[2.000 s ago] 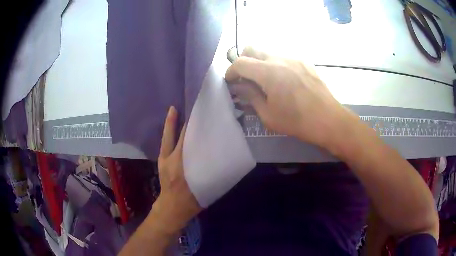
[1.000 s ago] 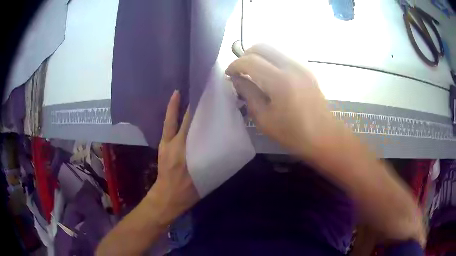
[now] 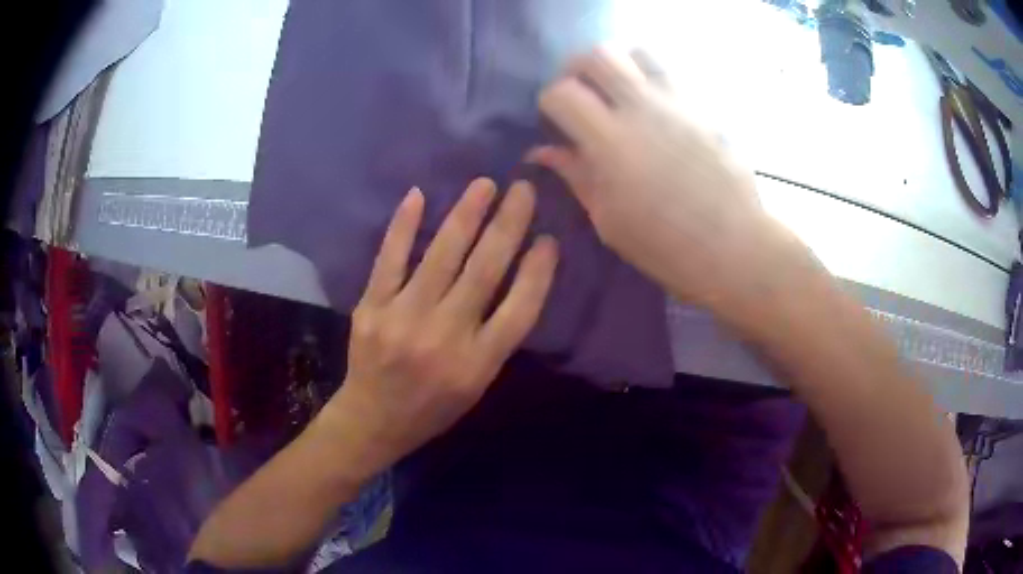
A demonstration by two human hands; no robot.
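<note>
The purple garment panel (image 3: 370,123) lies purple side up on the white table and hangs over its front edge. A thin line or fold runs down its upper part. My left hand (image 3: 438,303) lies flat on the panel near the table edge, fingers spread, holding nothing. My right hand (image 3: 617,157) is blurred, at the panel's right side, with fingers bent down on the cloth. Whether it grips the cloth or something under the fingers cannot be told.
Scissors with brown looped handles (image 3: 974,146) lie at the far right. A dark blue cylindrical part (image 3: 845,56) stands at the top right. A grey ruler strip (image 3: 168,213) edges the table. Pale cut pieces (image 3: 101,51) lie at the left, above red crates (image 3: 224,359) with scraps.
The panel's folded-back pale side has been turned over to the right, so purple now shows. My left hand has moved onto the cloth with fingers spread. The view has shifted slightly.
</note>
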